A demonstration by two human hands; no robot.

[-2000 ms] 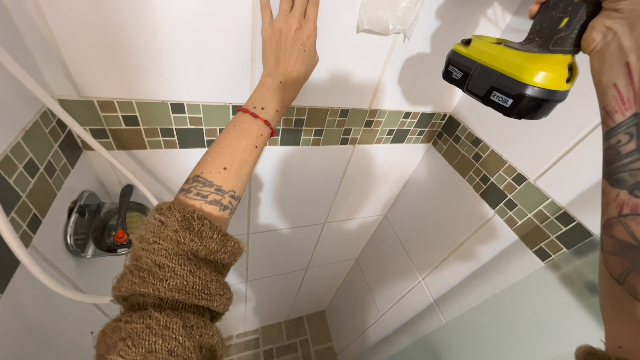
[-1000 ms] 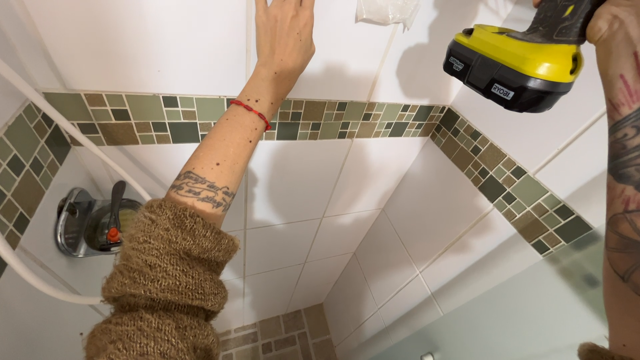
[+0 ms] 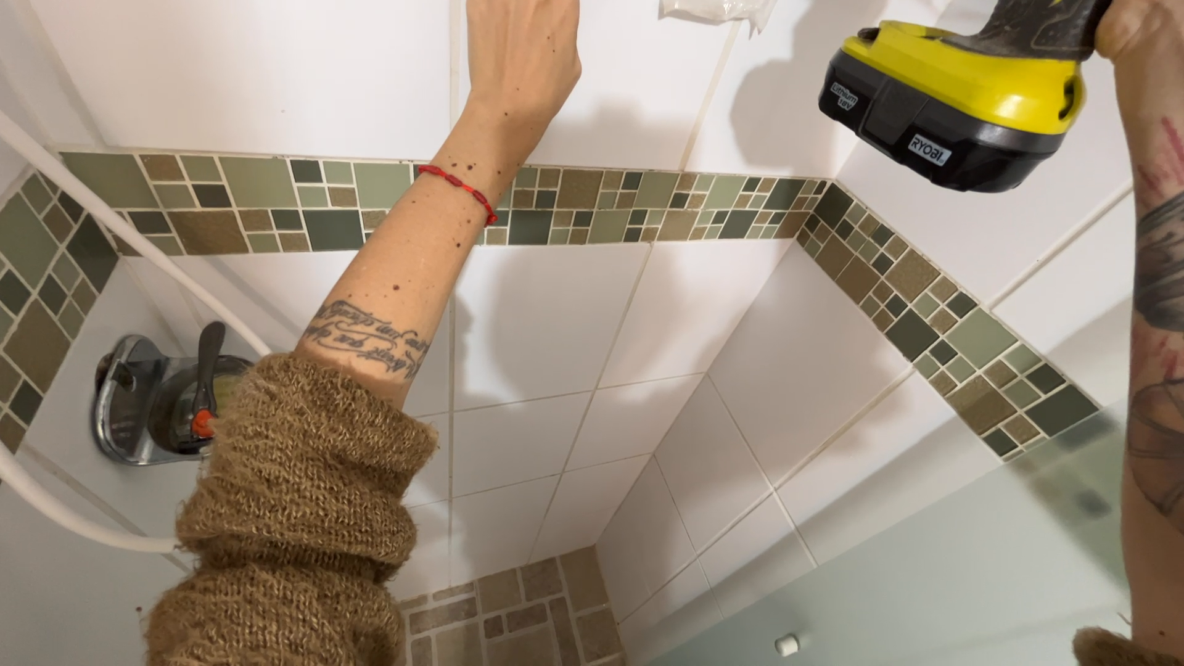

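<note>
My left hand [image 3: 525, 46] is raised against or close to the white wall tile [image 3: 259, 74], its fingers cut off by the top edge of the view. At the upper right my right hand [image 3: 1124, 32] grips the dark handle of a yellow and black Ryobi cordless power tool [image 3: 953, 106]. Its battery base points toward me, and its working end lies outside the view. Between the two hands, a piece of clear plastic [image 3: 721, 9] shows at the top edge against the wall.
A mosaic tile band [image 3: 573, 205] runs around the corner. At left a white shower hose [image 3: 139, 236] loops past a chrome holder [image 3: 139, 398] with a dark-handled item in it. A frosted glass panel [image 3: 925, 564] stands lower right, above a brown tiled floor [image 3: 518, 610].
My left hand has shifted upward, so its fingers no longer show. My right hand keeps its grip on the power tool.
</note>
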